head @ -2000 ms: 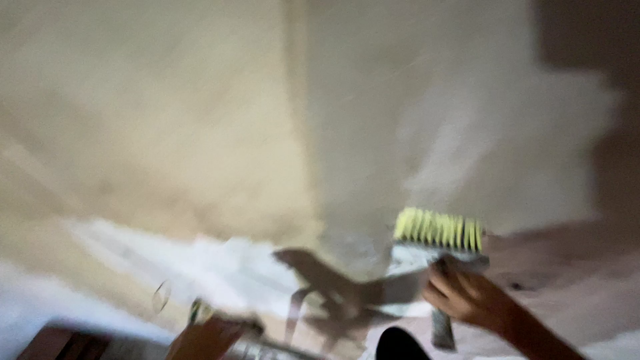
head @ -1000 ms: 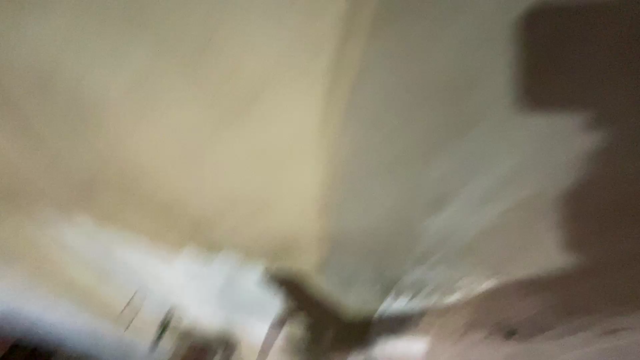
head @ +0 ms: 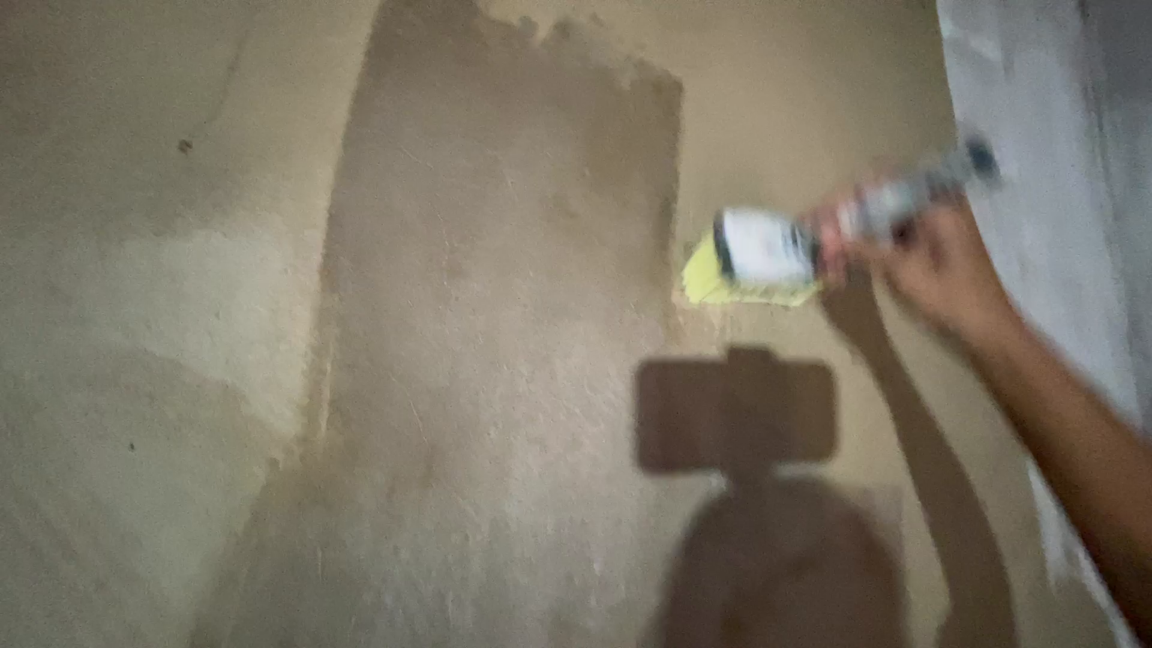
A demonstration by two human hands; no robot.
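My right hand (head: 927, 252) is closed around the handle of a wide block brush (head: 765, 247) at the right of the view. The brush has a pale body and yellow-green bristles, which point left and down at the wall. Its bristles are at or close to the beige wall surface (head: 765, 135); whether they touch is unclear. Left of the brush, a darker, damp-looking patch (head: 504, 225) with a sharp right edge runs down the wall. My left hand is out of view.
A whitish strip (head: 1035, 108) runs down the wall at the right. Shadows of my head with a mounted device (head: 736, 416) and of my arm fall on the lower wall. A small dark mark (head: 184, 145) shows at upper left.
The view has shifted greatly to another stretch of wall. My right hand, low in the view two seconds ago with the brush's bristles up, now holds it higher with bristles toward the left.
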